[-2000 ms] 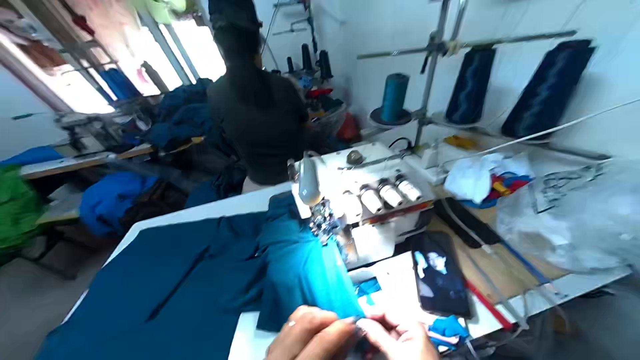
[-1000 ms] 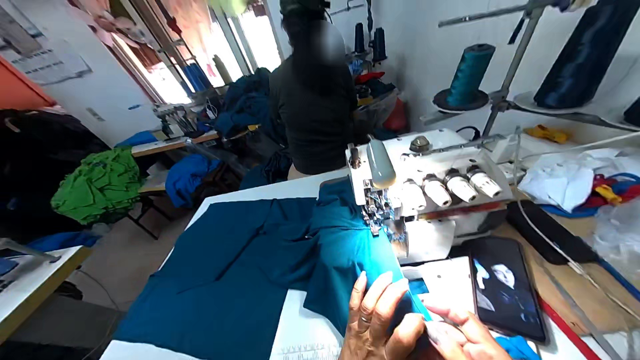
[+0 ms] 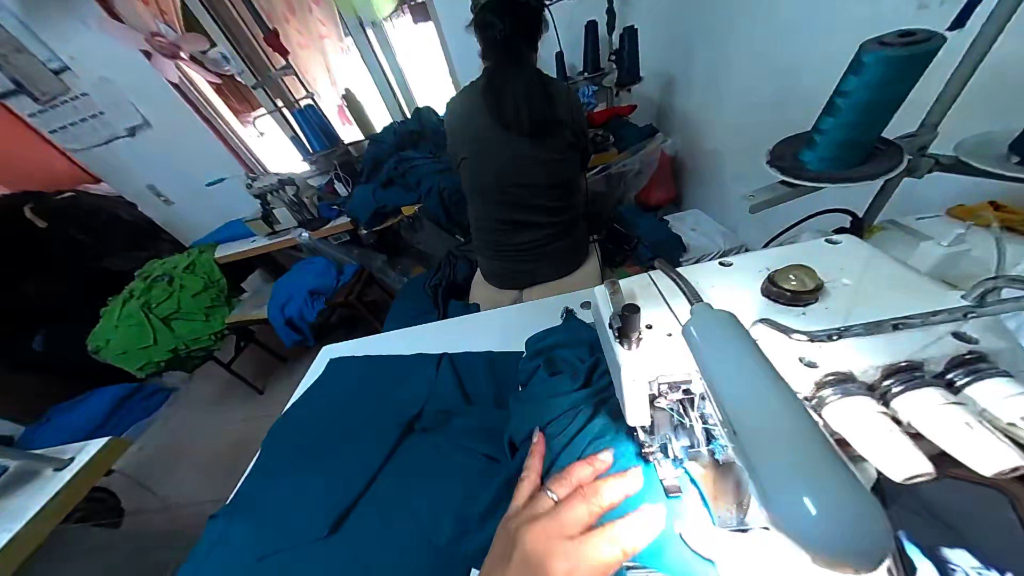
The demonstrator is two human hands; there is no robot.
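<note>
My left hand [image 3: 572, 516], with a ring on one finger, lies palm down on dark teal fabric [image 3: 384, 448] at the bottom centre. Its fingers are slightly spread, just left of the presser foot [image 3: 668, 476] of a white overlock sewing machine [image 3: 848, 280]. The fabric is spread over the white table and bunched beside the needle area, where a lamp lights it brightly. Its edge reaches the presser foot. My right hand is out of view. A cone of teal thread [image 3: 876, 96] stands on the thread stand at the upper right.
A grey lamp head or cover [image 3: 784, 440] slants across the machine's front, beside several white thread tension knobs [image 3: 872, 432]. Beyond the white table's edge [image 3: 424, 328] a person [image 3: 520, 160] has their back to me. Green cloth [image 3: 164, 312] is heaped at the left.
My left hand has moved from the fabric's near end up beside the presser foot. My right hand has gone out of view. The view has shifted closer to the machine.
</note>
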